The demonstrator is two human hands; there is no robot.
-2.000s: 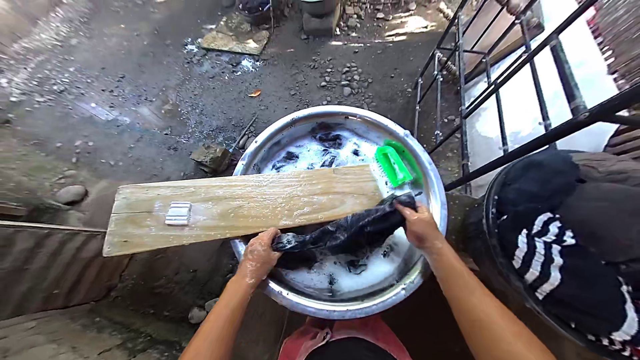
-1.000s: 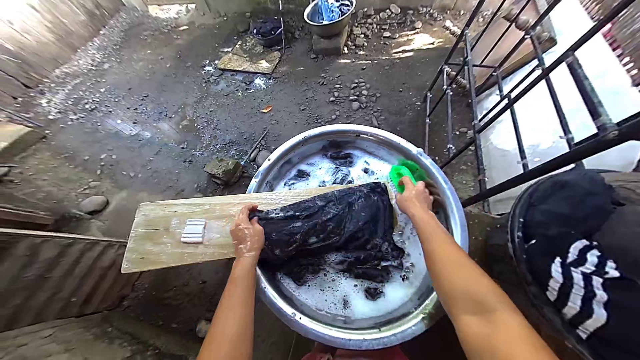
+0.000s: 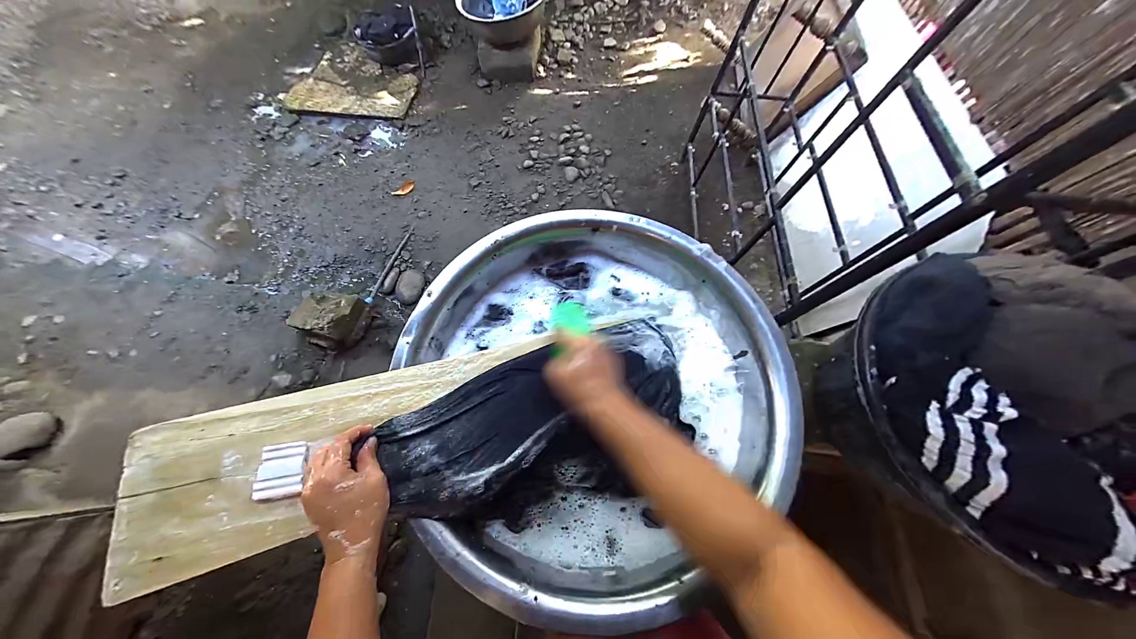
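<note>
My left hand (image 3: 348, 486), spotted with suds, grips the near end of a wet black cloth (image 3: 475, 426) against a wooden board (image 3: 204, 444). The board lies slantwise over the left rim of a round metal basin (image 3: 781, 417). Beside my left hand, a white ridged bar of soap (image 3: 280, 471) rests on the board. My right hand (image 3: 586, 373), blurred, is closed on a green scrub brush (image 3: 571, 318) over the cloth; whether the bristles touch it cannot be told. The cloth's far part hangs into foamy water (image 3: 612, 524), where other dark pieces float.
A tub (image 3: 874, 444) heaped with dark clothes (image 3: 958, 426), some white-striped, stands at the right. Behind it rises a black metal grille (image 3: 865, 133). A rock (image 3: 327, 319) sits on the ground left of the basin. Farther back are a small basin (image 3: 501, 22) on a block and a flat slab (image 3: 351, 89).
The green brush, on the basin's right side before, is now in my right hand over the cloth. The cloth, first bunched between both hands, lies spread along the board.
</note>
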